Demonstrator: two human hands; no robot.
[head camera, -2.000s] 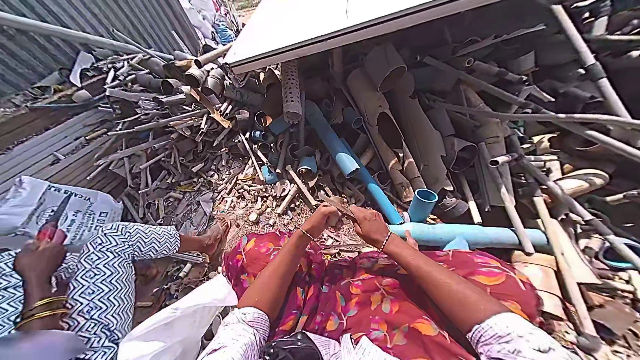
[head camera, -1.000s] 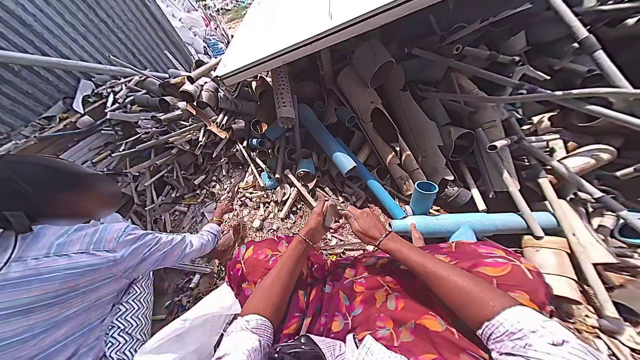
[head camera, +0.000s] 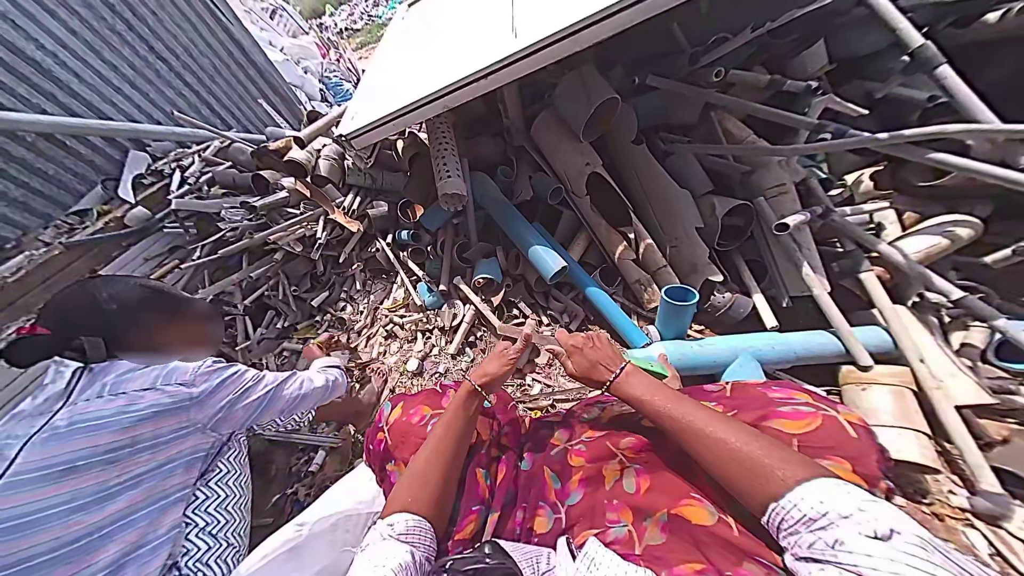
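Note:
My left hand (head camera: 502, 362) and my right hand (head camera: 590, 357) are close together above the red floral cloth (head camera: 576, 472) over my lap. Between their fingers is a small greyish-brown piece (head camera: 546, 339), perhaps plastic; whether each hand grips it is unclear. Something green (head camera: 652, 366) shows beside my right wrist. Just right of that hand, a light blue plastic pipe (head camera: 768, 349) lies across the ground, with a short blue pipe piece (head camera: 677, 310) standing upright behind it. Longer blue pipes (head camera: 524, 232) slant back into the heap. Small plastic scraps (head camera: 400, 340) cover the ground beyond my hands.
A co-worker (head camera: 128, 448) bends close on my left, one arm stretched toward the scraps. Piled grey pipes (head camera: 632, 184) rise ahead and to the right. A white panel (head camera: 480, 48) overhangs the heap. Corrugated metal sheeting (head camera: 136, 88) stands back left; a white sack (head camera: 320, 520) lies beside my lap.
The co-worker has leaned forward into view, where earlier a hand held a red-handled tool. My hands, closed together around a piece two seconds ago, are now a little apart with fingers raised.

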